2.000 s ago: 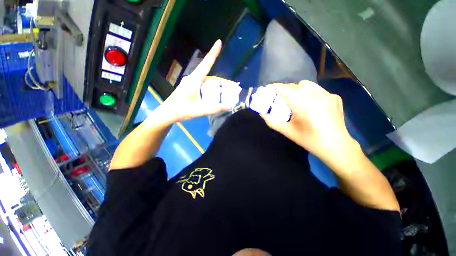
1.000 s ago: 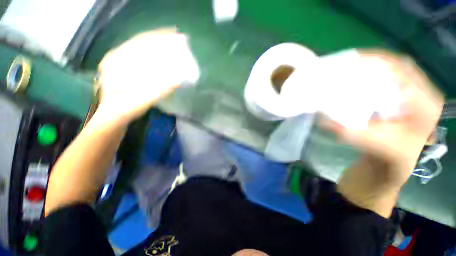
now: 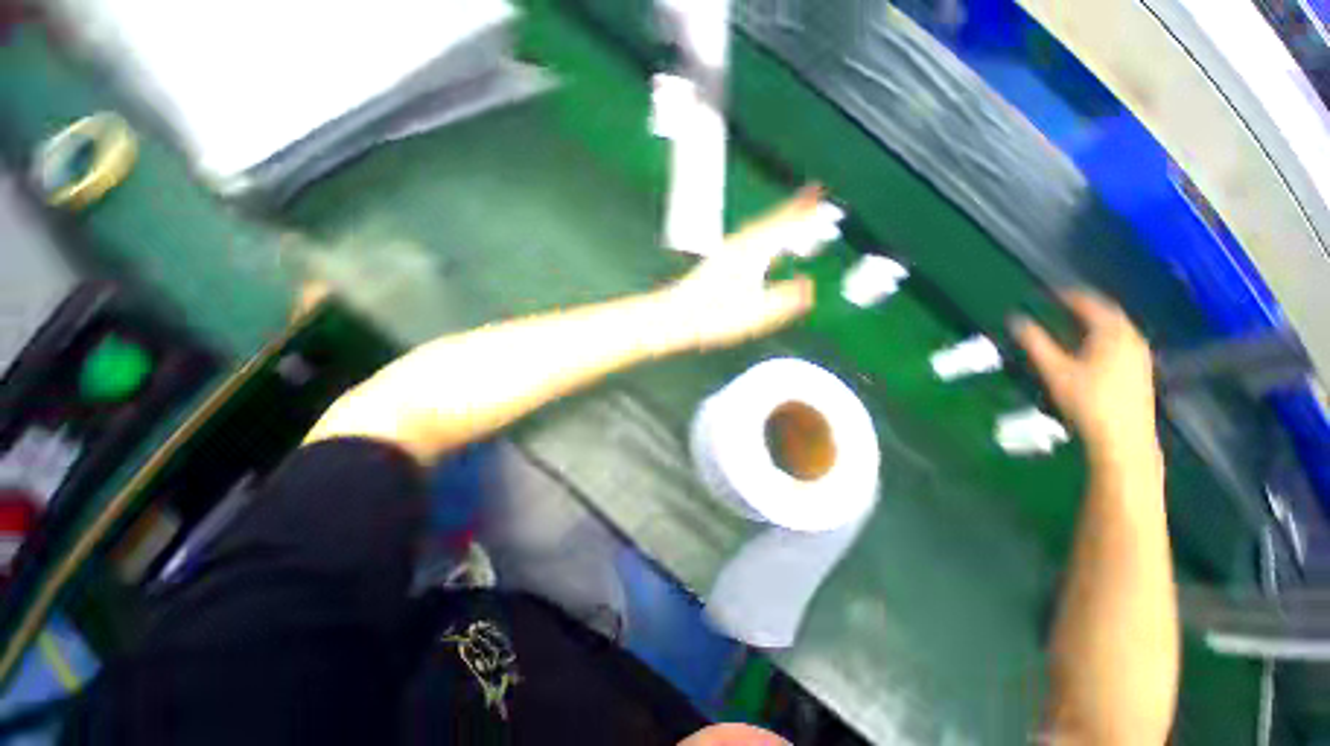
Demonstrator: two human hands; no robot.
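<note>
Several small white plastic pieces lie spaced in a slanting row on the green bench, among them one in the middle (image 3: 875, 280), one farther right (image 3: 966, 359) and one at the right end (image 3: 1031, 432). My left hand (image 3: 751, 284) is at the row's left end, thumb and fingers apart, by another white piece (image 3: 817, 230); whether a fingertip touches it is unclear. My right hand (image 3: 1091, 364) is open, fingers spread, just beside the two rightmost pieces. Blur hides the pieces' details.
A white film roll (image 3: 737, 452) with a loose end stands in front of the row. A white strip (image 3: 696, 182) lies beyond my left hand. White sheets (image 3: 292, 73) and a masking tape roll (image 3: 85, 161) are at upper left. The machine's green button (image 3: 117, 367) is at left.
The view has turned from the machine panel to the bench. Both hands, earlier full of white pieces, have moved out over the bench and opened; several pieces now lie there in a row.
</note>
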